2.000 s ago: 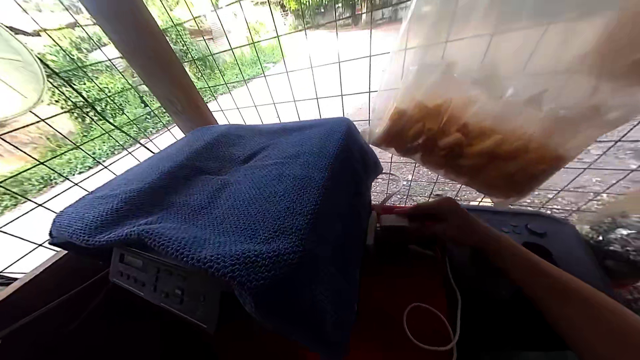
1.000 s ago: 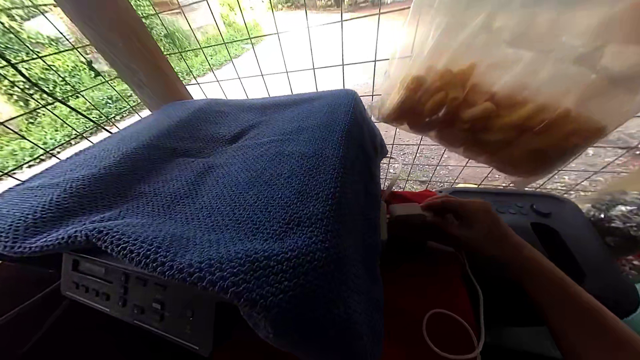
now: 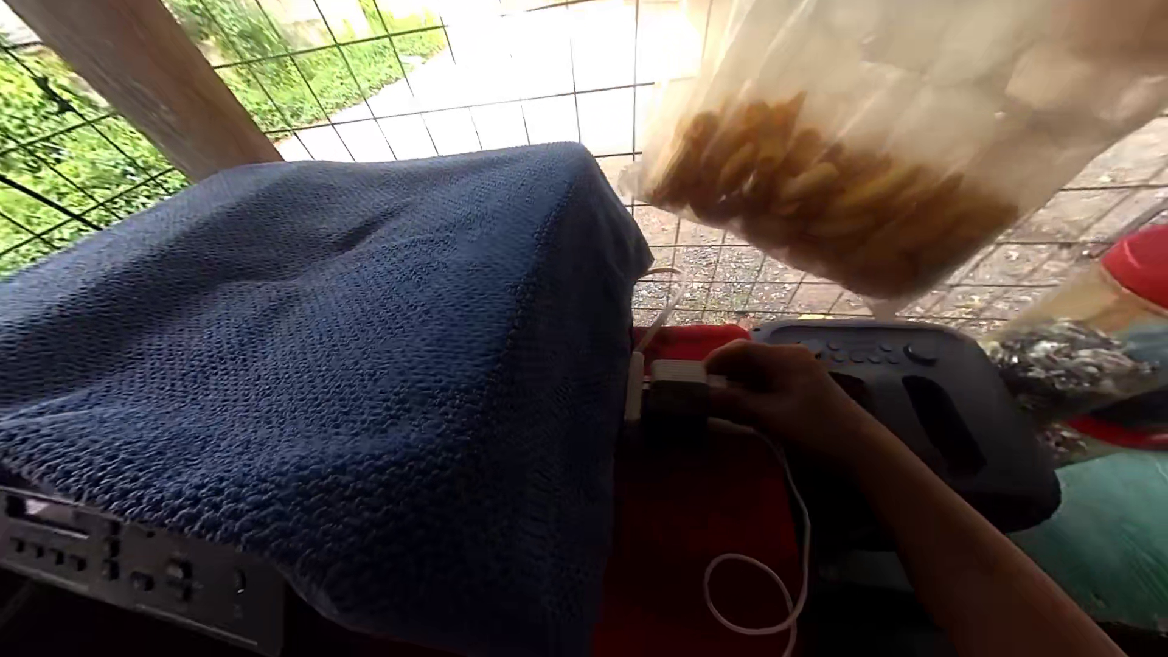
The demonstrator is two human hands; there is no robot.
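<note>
My right hand reaches in from the lower right, its fingers around the end of a white plug or power adapter. That adapter sits against a narrow white strip, probably a power strip, beside the blue textured cloth. A white cable runs down from near the fingers and loops over a red surface. Another thin white cable rises behind the strip. The cloth drapes over a boxy audio device with knobs. My left hand is not in view.
A plastic bag of orange-brown snacks hangs before the wire mesh fence. A dark device with buttons lies right of the hand. Red-lidded containers stand at far right. A wooden post slants at upper left.
The view has moved closer to the cloth and the right hand. The right hand stays at the white adapter throughout. The red-lidded container has come into view at the right.
</note>
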